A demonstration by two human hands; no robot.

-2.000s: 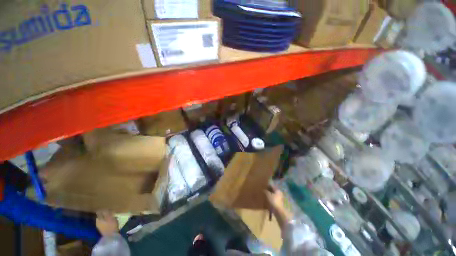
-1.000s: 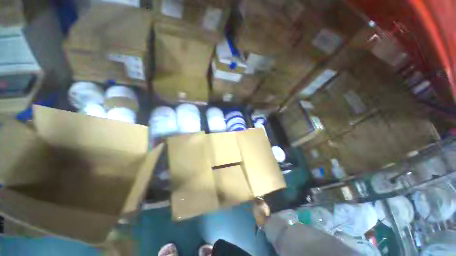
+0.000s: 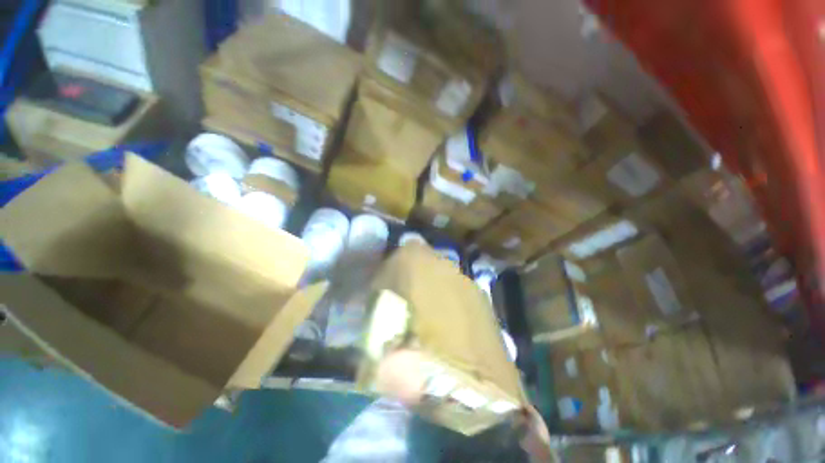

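A small brown carton (image 3: 452, 312) is tilted in front of me, with white labels along its lower edge. My left hand (image 3: 404, 373), blurred, is on its near left end, beside a pale yellow-white patch. My right hand (image 3: 535, 432) is at its lower right corner, partly hidden by the carton. A large open carton (image 3: 194, 271) is at the left with its flaps spread. The part of its inside that shows looks empty. No hand is on it, and what supports it is hidden.
White rolls (image 3: 323, 237) stand behind the two cartons. Stacked labelled cartons (image 3: 280, 99) fill the back and right. A red-orange beam (image 3: 742, 99) crosses the upper right. Green floor (image 3: 72, 398) shows below. Blurred clear-wrapped reels (image 3: 724, 445) are at the lower right.
My left hand has come from the large carton to the small one. The small carton has turned, and its spread flaps no longer show. The view has tilted and moved off the upper shelf.
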